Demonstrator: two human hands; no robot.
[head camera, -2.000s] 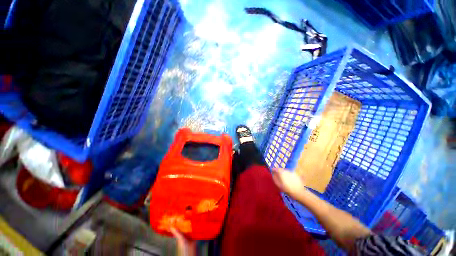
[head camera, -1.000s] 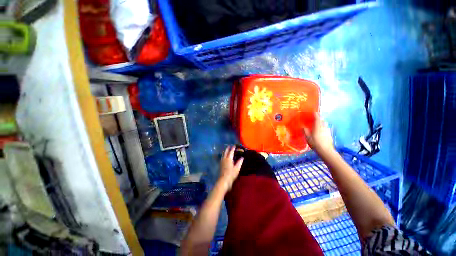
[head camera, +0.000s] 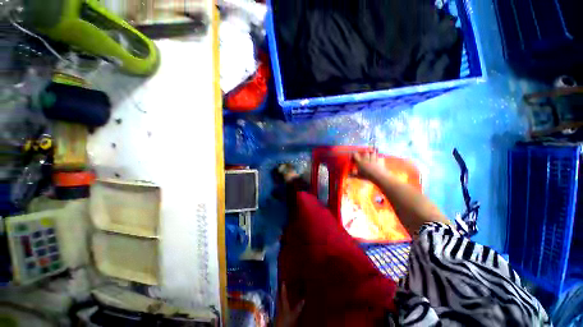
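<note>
The red plastic stool (head camera: 382, 203) stands on the blue floor beside my legs, its side opening facing them and its top showing yellow patterns. My right hand (head camera: 367, 164) is on the stool's upper rim, with the fingers bent over the edge; its grip is blurred. My left hand (head camera: 291, 310) is low at the bottom edge, partly cut off, beside the dark red lap cloth (head camera: 326, 262). I see nothing in it, but its fingers are unclear.
The white, wood-edged table (head camera: 185, 147) runs along the left, with a cream divided tray (head camera: 126, 231), keypad (head camera: 39, 246), dark thread cone (head camera: 77, 104) and lime-green object (head camera: 105, 35). A blue crate of black cloth (head camera: 383, 91) is ahead; another crate (head camera: 543, 211) is right. A dark strap (head camera: 463, 175) lies on the floor.
The view has swung further over the table. My right hand has gone from above the stool's top to its rim, and the stool has turned. My left hand has dropped to the bottom edge.
</note>
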